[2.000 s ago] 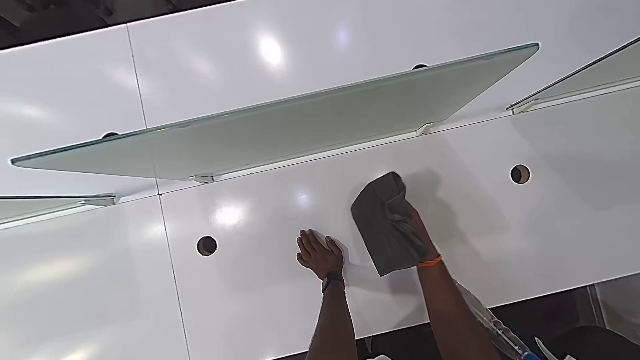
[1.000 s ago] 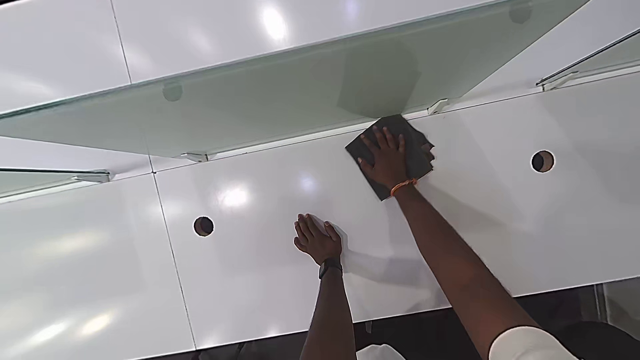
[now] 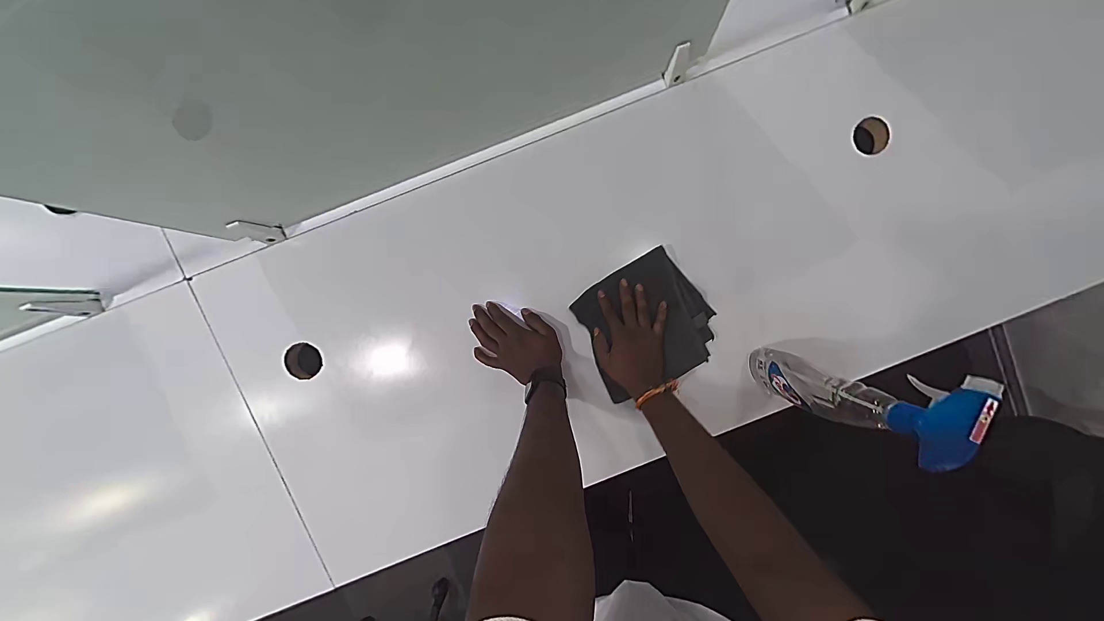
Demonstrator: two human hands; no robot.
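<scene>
My right hand (image 3: pixel 634 345) lies flat with its fingers spread on a folded dark grey cloth (image 3: pixel 686 315), pressing it against the glossy white tabletop (image 3: pixel 431 448). Just to the left, my left hand (image 3: pixel 520 342) rests palm down on the bare surface, holding nothing; a dark watch is on that wrist. An orange band circles my right wrist. Right of the cloth, near the front edge, stands a clear spray bottle (image 3: pixel 819 388) with a blue trigger head (image 3: pixel 944 427); its label bears writing.
A frosted glass divider panel (image 3: pixel 345 95) on white brackets (image 3: pixel 678 65) rises along the table's far side. Round cable holes (image 3: pixel 304 360) open in the tabletop, one left of my hands and one at the upper right. A seam crosses the left part.
My right hand and the cloth have come back from beside the divider toward the front edge. At two seconds ago the cloth was partly lifted in that hand; now it lies flat. The view has shifted.
</scene>
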